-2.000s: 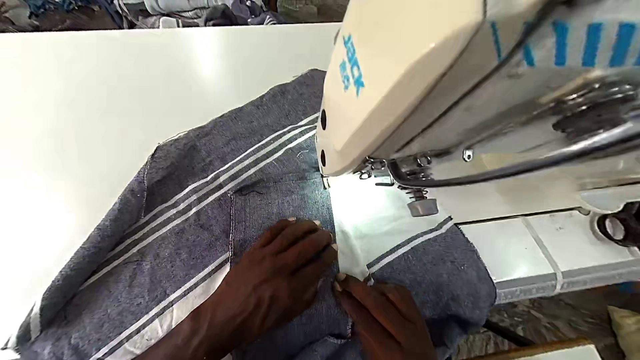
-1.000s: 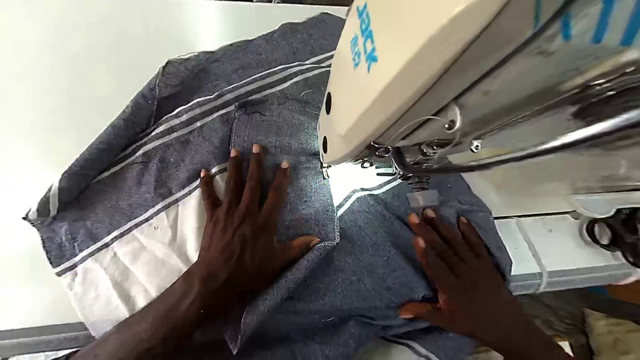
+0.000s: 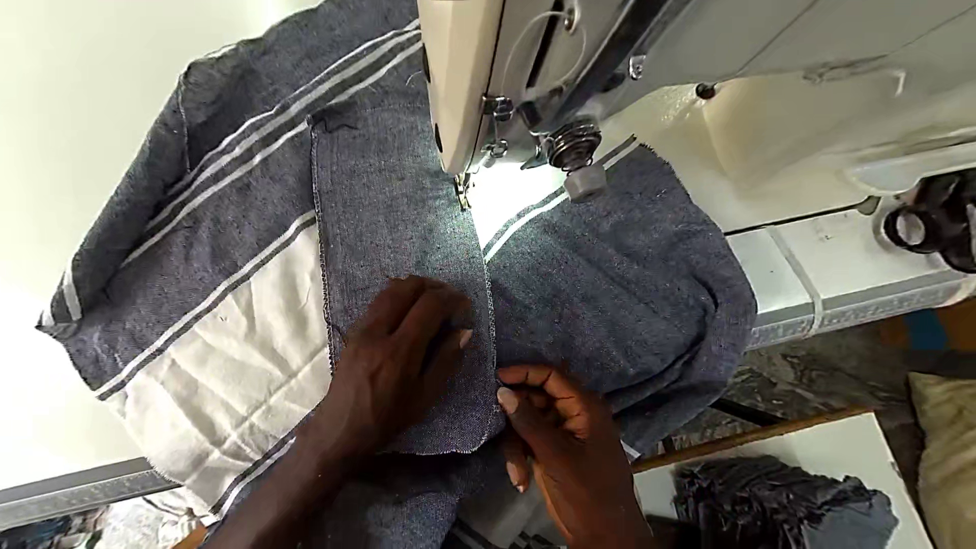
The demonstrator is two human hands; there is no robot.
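A blue-grey fabric patch (image 3: pixel 389 175) with overlocked edges lies on a larger blue-grey and white striped cloth (image 3: pixel 610 274). The patch's right edge runs up to the presser foot (image 3: pixel 462 192) of a white sewing machine (image 3: pixel 457 84), whose lamp lights the spot. My left hand (image 3: pixel 404 343) rests on the lower part of the patch, its fingers curled; whether it grips any fabric cannot be told. Below and right of it, my right hand (image 3: pixel 549 435) pinches the patch's edge near its lower right corner between thumb and forefinger.
The machine's thread tension dial (image 3: pixel 576 145) sticks out right of the needle area. A ruler-marked table edge (image 3: pixel 862 309) runs along the right. Below it, dark fabric pieces (image 3: pixel 778 496) lie on a white board (image 3: pixel 869 450). A black part (image 3: pixel 938 221) stands at the far right.
My right hand has come left from lying flat on the cloth and now pinches the patch edge. My left hand's spread fingers have curled. The view has shifted closer.
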